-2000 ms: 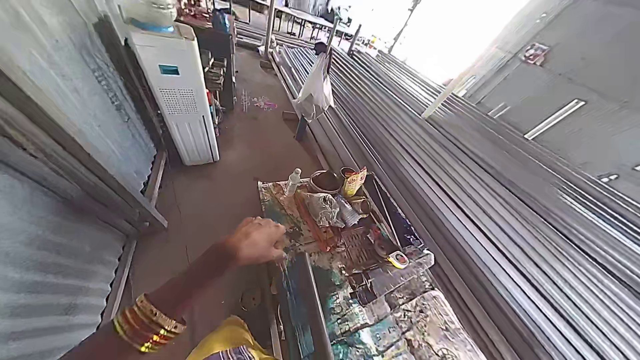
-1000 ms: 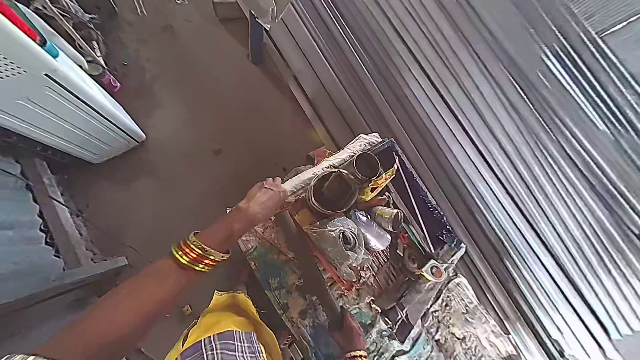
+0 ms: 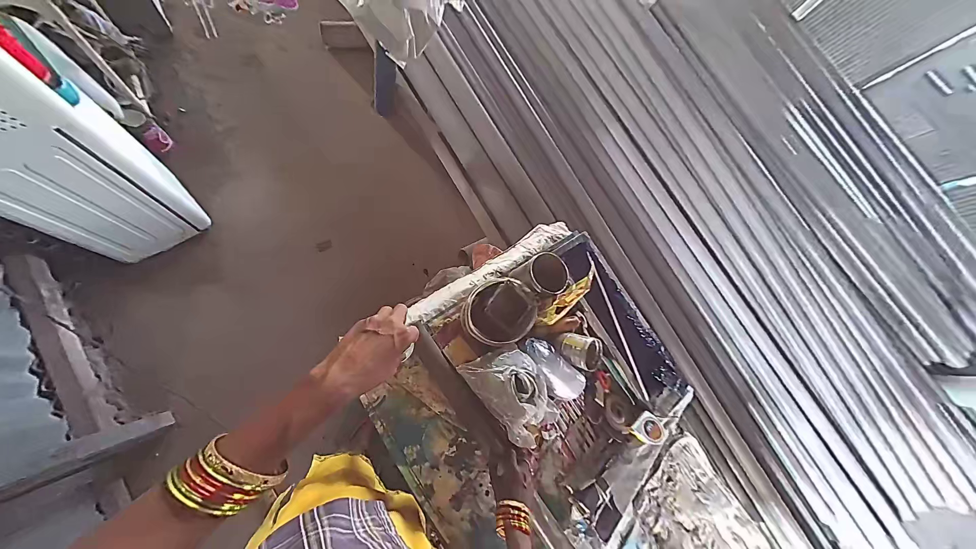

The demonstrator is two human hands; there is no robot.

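Note:
My left hand (image 3: 377, 347), with bangles on its wrist, has its fingers curled at the upper end of a long dark bar (image 3: 450, 374), beside the end of a whitish rolled or wrapped length (image 3: 496, 274). Lower down, my right hand (image 3: 509, 467) is around the same bar; its fingers are in shadow. The bar slants over a paint-stained worktable (image 3: 450, 473). Right of it are a large open can (image 3: 499, 311), a smaller open can (image 3: 547, 273), a clear plastic bag (image 3: 507, 389), a small tin (image 3: 581, 351) and a roll of tape (image 3: 648, 428).
Long metal tubes (image 3: 686, 252) are stacked to the right of the table. A white appliance (image 3: 91, 175) stands at upper left on the brown floor (image 3: 305, 191). A pale bag (image 3: 400, 27) hangs at the top, near a blue post (image 3: 385, 80).
My left hand has moved from above the table's left side to the bar's upper end. My right hand, not visible two seconds ago, is now on the bar. The view has tilted down.

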